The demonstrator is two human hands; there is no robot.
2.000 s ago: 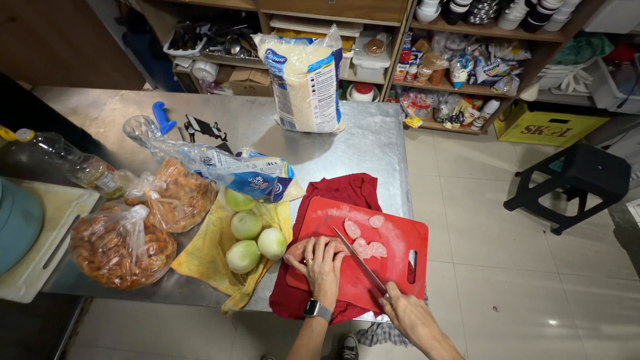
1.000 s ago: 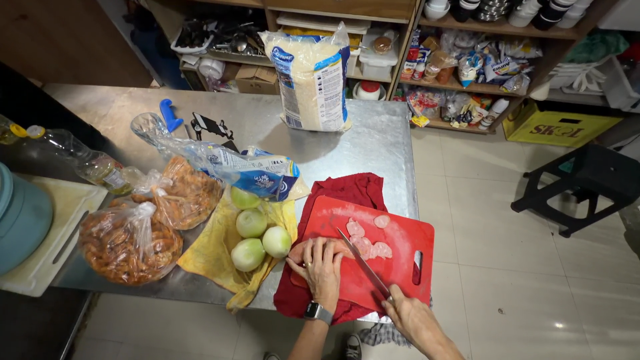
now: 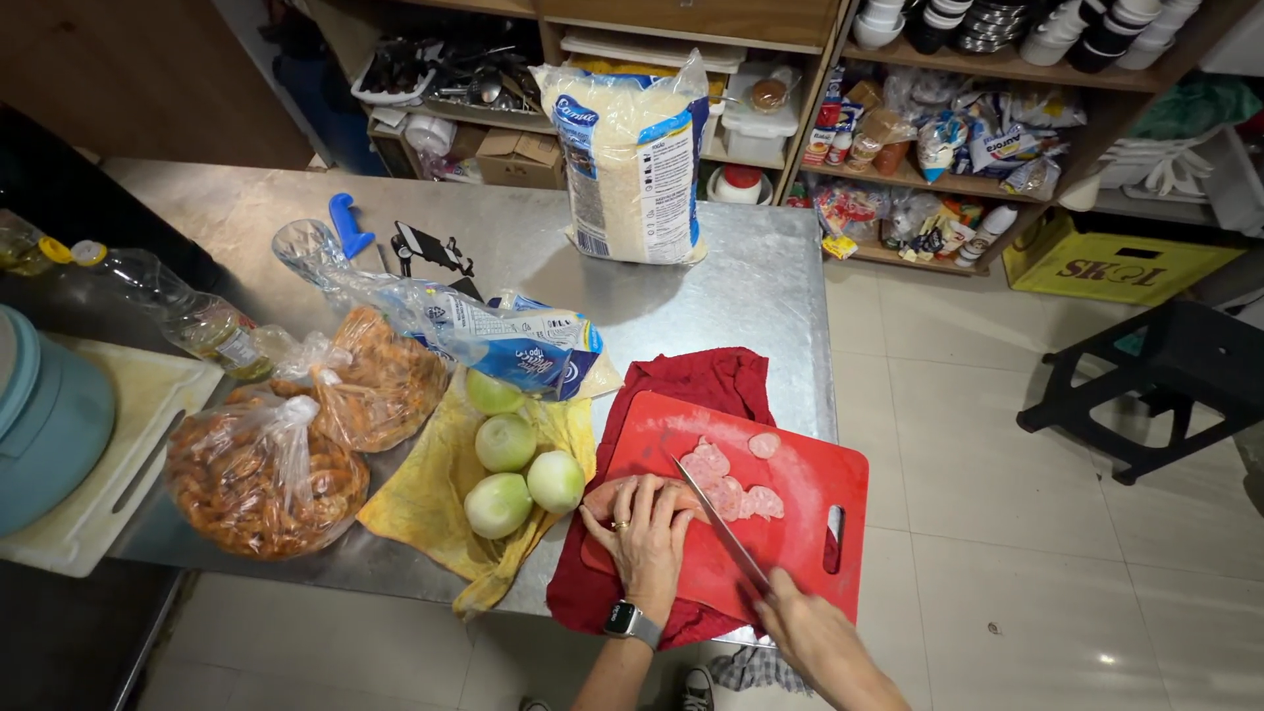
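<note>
A sausage [image 3: 605,494] lies on a red plastic cutting board [image 3: 805,573], its near end beneath the fingers of my left hand [image 3: 647,538], which presses it down. My right hand [image 3: 815,627] grips a kitchen knife [image 3: 726,533] by the handle, which the fingers hide. The blade slants up and left, beside the cut end of the sausage. Several pale pink slices [image 3: 731,494] are spread just right of the blade. Under the board is a crumpled dark red cloth [image 3: 701,370].
Peeled onions [image 3: 506,441] rest on a yellow cloth [image 3: 415,504]. Bagged orange-brown food [image 3: 267,484], an oil bottle [image 3: 188,316], an opened plastic package [image 3: 494,336], a blue-handled tool [image 3: 348,227] and a full rice bag [image 3: 632,163] stand or lie around the metal table [image 3: 760,296]. A black stool [image 3: 1165,365] is at right.
More slices lie beside the knife on the board than two seconds ago. Both hands keep their holds on the sausage and the knife.
</note>
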